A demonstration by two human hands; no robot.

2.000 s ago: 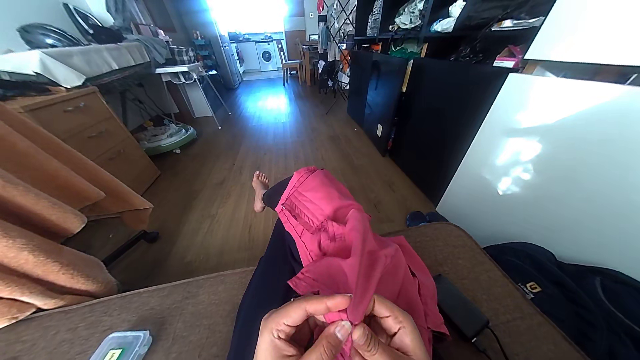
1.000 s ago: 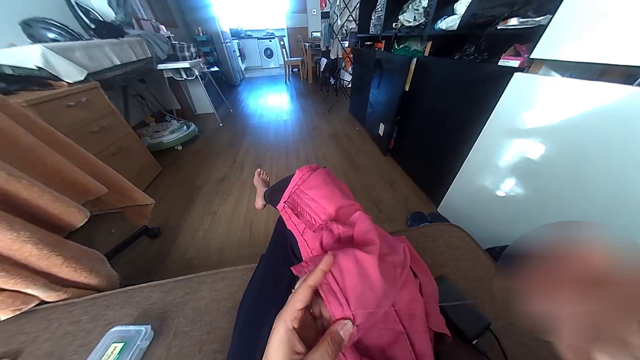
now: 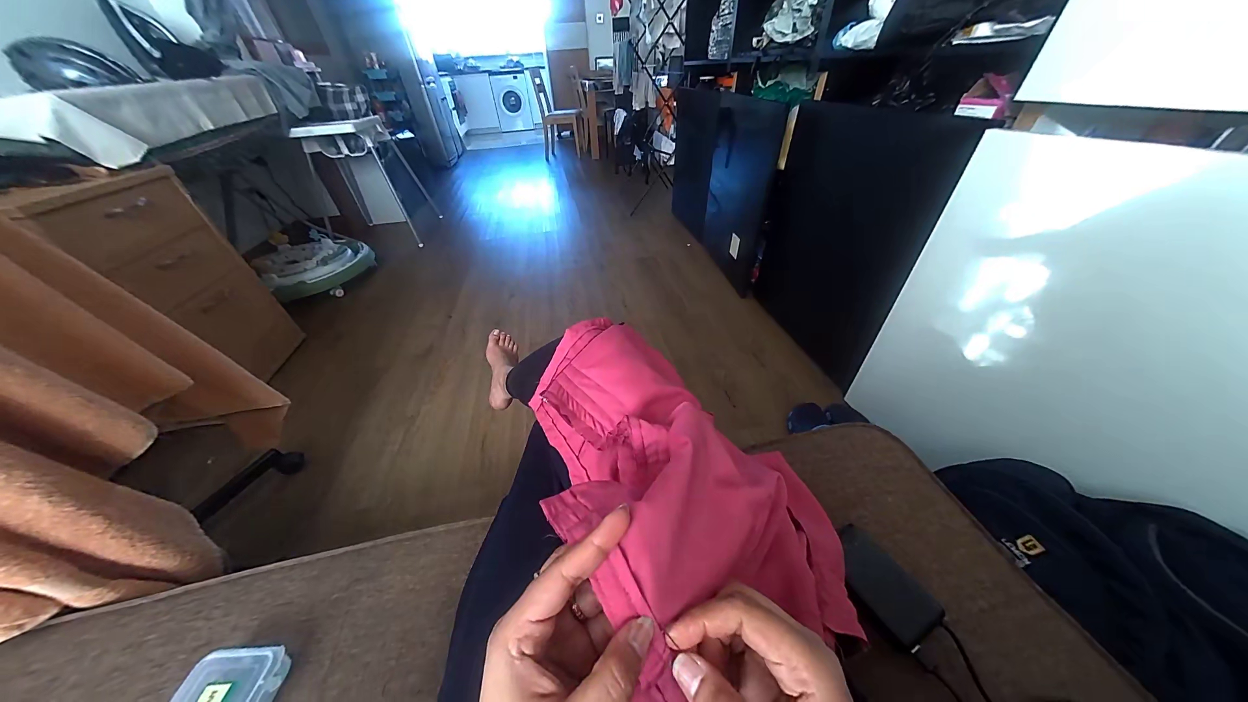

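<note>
A pink cloth garment [image 3: 721, 487] with stitched seams lies over my lap and raised leg. My left hand [image 3: 575, 624] grips its edge near the bottom centre, thumb on the fabric and index finger stretched along it. Close beside it, my right hand [image 3: 751, 643] pinches at the same seam with thumb and index finger. Something small and dark, perhaps a needle or thread, shows at the right fingertips; it is too small to tell.
I sit on a brown sofa [image 3: 370, 585]. A clear plastic box [image 3: 234, 675] lies at lower left, a black power bank or adapter [image 3: 889, 585] with a cable at right. Dark clothing [image 3: 1092, 565] lies beside a white panel [image 3: 1063, 292]. An orange-brown cloth [image 3: 88, 468] hangs at left.
My right hand, at the cloth two seconds ago and blurred off to the right one second ago, is back at the seam beside my left hand.
</note>
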